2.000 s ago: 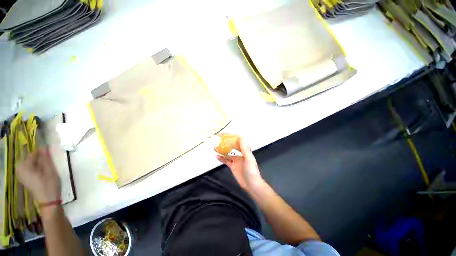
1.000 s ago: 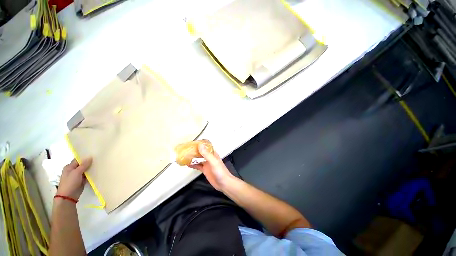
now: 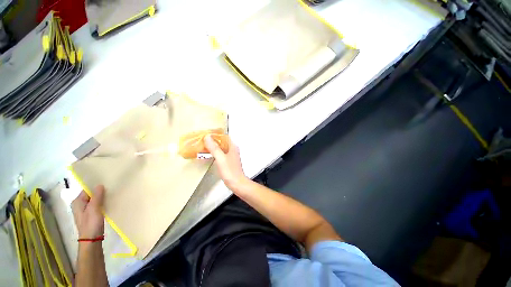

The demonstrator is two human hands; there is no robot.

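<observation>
A grey-beige bag panel [image 3: 134, 196] with yellow edge binding [image 3: 119, 231] lies on the white table in front of me. Two grey tabs [image 3: 87, 148] show at its far edge. My right hand [image 3: 224, 160] holds the glue bottle [image 3: 193, 144], amber-coloured, over the panel's right part. Its pale nozzle points left towards the panel's middle; I cannot tell if it touches. My left hand [image 3: 89, 210] holds the panel's left yellow edge, thumb on top. A loose yellow binding tail [image 3: 123, 255] sticks out at the near left corner.
A panel stack [image 3: 280, 50] with a rolled flap lies at the back right. Other stacks stand at the far left [image 3: 42, 73], upper left [image 3: 117, 14] and near left [image 3: 42, 241]. The table's front edge [image 3: 336, 112] runs diagonally. Material hangs at the upper right.
My right hand has moved the bottle from the panel's near edge further in over the panel. My left hand has come from the left stack to the panel's left edge. The view has shifted.
</observation>
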